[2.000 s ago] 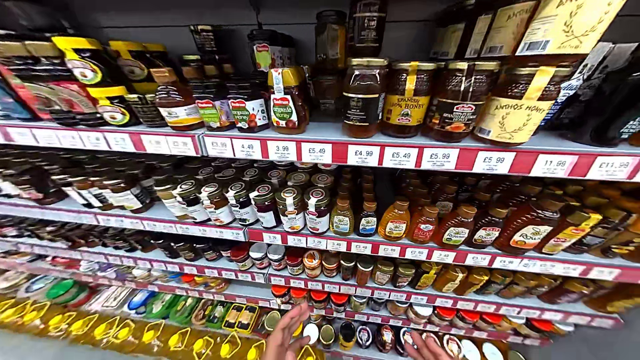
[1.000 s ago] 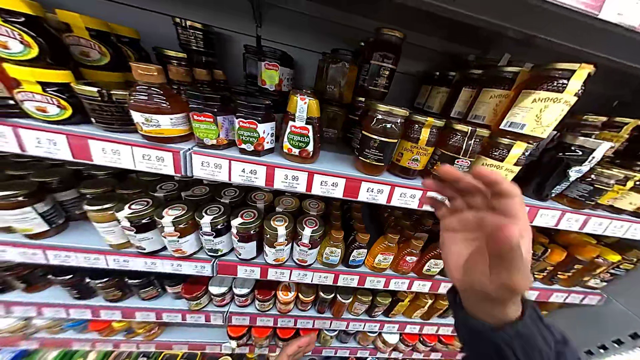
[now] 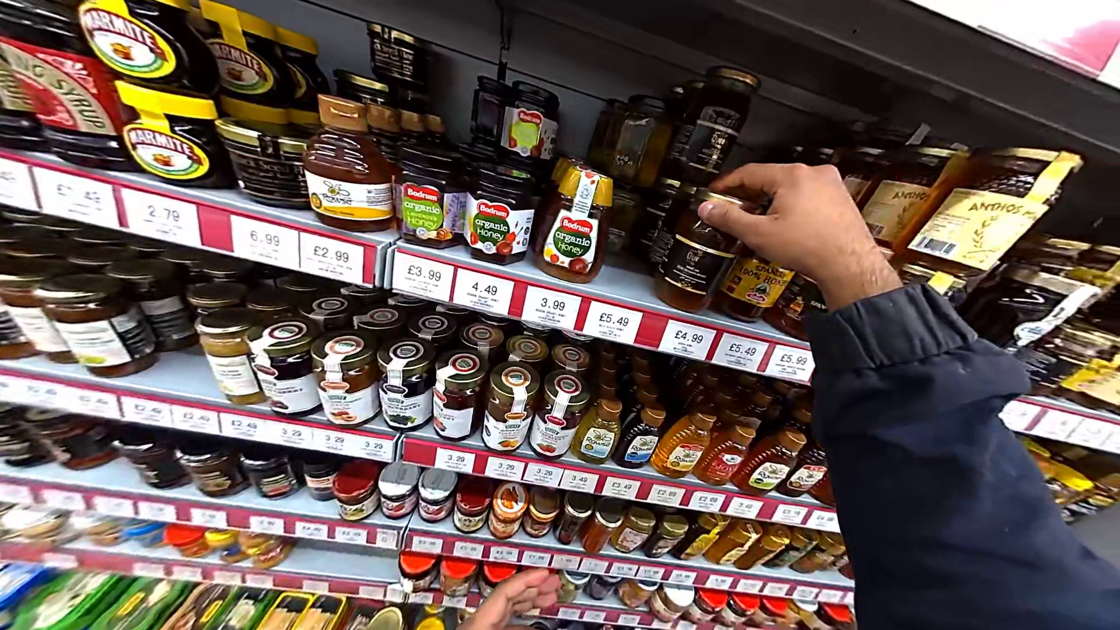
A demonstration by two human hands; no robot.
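Observation:
My right hand [image 3: 792, 214], in a dark blue sleeve, reaches to the top shelf with thumb and fingers around the lid of a dark honey jar [image 3: 691, 267]. That jar stands upright at the shelf's front edge, its black label facing me. A yellow-labelled jar of Spanish honey [image 3: 754, 284] stands just right of it, partly behind my hand. Left of it, past a gap, is a Bodrum organic honey bottle [image 3: 573, 229] with a yellow cap. My left hand [image 3: 518, 599] is low at the bottom edge, fingers apart, holding nothing, in front of the lower shelves.
Marmite jars [image 3: 168, 140] and a Rowse honey bottle [image 3: 348, 175] stand on the top shelf's left part. Boxed Anthos honey [image 3: 980, 210] is to the right. Lower shelves hold rows of lidded jars [image 3: 346, 376] and squeeze bottles [image 3: 682, 446]. Price strips [image 3: 542, 306] line the shelf edges.
My right hand, raised and empty in front of the shelf a second ago, has moved onto the dark honey jar's lid. My left hand stays low. The view has come closer to the top shelf.

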